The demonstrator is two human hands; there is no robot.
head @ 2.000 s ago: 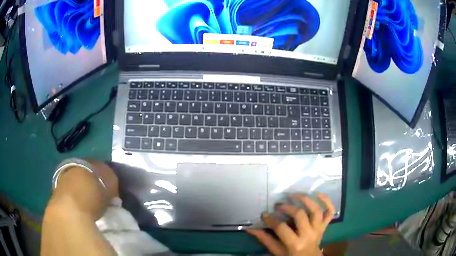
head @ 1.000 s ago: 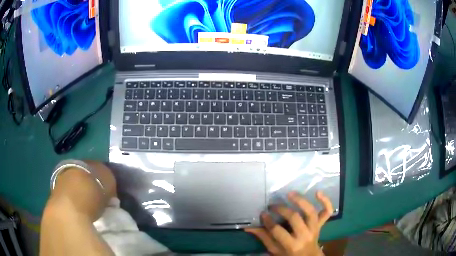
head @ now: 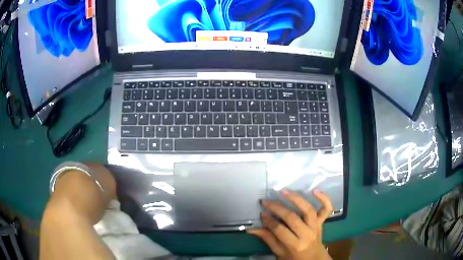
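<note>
An open laptop faces me, its keyboard [head: 223, 114] and touchpad [head: 220, 193] in a silver-grey base under shiny film. Its main display [head: 228, 20] and the left [head: 61, 56] and right [head: 396, 51] side screens show blue-swirl wallpaper. A small bar with coloured buttons [head: 231, 39] is on the main display. My right hand [head: 297, 223] rests on the front right palm rest, fingers spread, fingertips by the touchpad's right edge, thumb at the front edge. It holds nothing. My left arm, with a bracelet, is at the lower left; my left hand [head: 101, 185] is mostly hidden and its fingers do not show.
A black cable [head: 68, 139] lies on the green mat [head: 25, 162] left of the laptop. A closed, filmed laptop [head: 406, 137] lies at the right, with part of another dark device [head: 455, 132] beyond it. A person's striped clothing [head: 441, 223] shows at the lower right.
The whole view has shifted slightly, with the laptop a little further left. My right fingertips have moved slightly toward the touchpad. The small mark above the button bar has changed from orange to blue.
</note>
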